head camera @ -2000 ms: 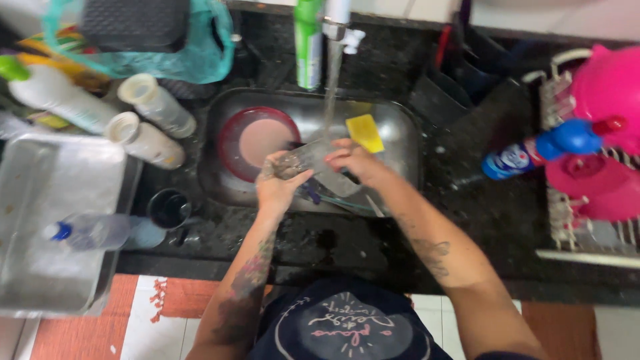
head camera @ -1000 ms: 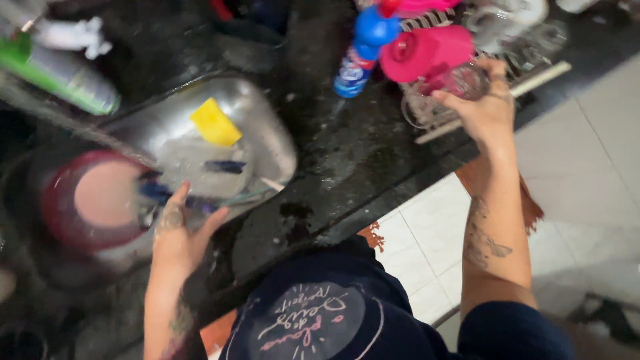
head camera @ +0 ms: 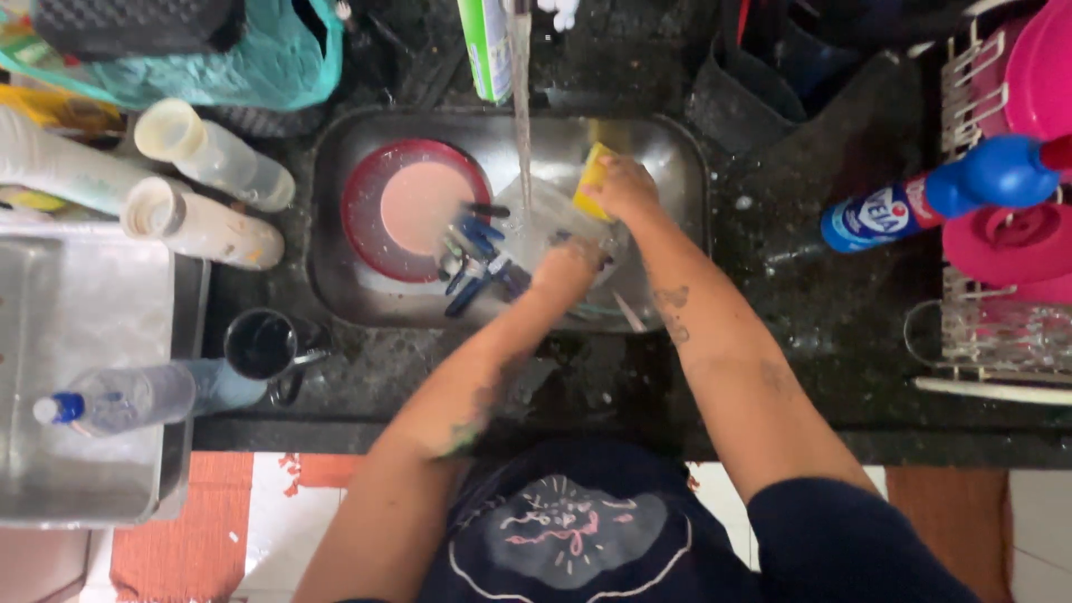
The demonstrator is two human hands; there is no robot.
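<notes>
Over the right part of the metal sink [head camera: 682, 285], my right hand [head camera: 624, 186] grips a yellow sponge [head camera: 591, 180]. My left hand [head camera: 571, 266] is lower in the sink, its fingers over dark utensils and a clear plastic container [head camera: 536, 209]; whether it holds anything is hidden. Several dark-handled utensils [head camera: 477, 239] lie beside it, partly blurred. A red plate or lid [head camera: 360, 209] with a pink round piece [head camera: 423, 205] lies at the sink's left. Water [head camera: 523, 126] runs from the tap between them.
Left of the sink are a black mug [head camera: 261, 343], a water bottle [head camera: 138, 398], two plastic cups [head camera: 205, 234] and a metal baking pan [head camera: 188, 293]. On the right, a blue cleaner bottle [head camera: 888, 209] lies by the dish rack [head camera: 963, 335] holding pink dishware and glassware. A green-and-white bottle [head camera: 486, 50] is behind the sink.
My right hand has come from the dish rack back to the sink and taken hold of the yellow sponge, which lay in the sink before. The view has swung left.
</notes>
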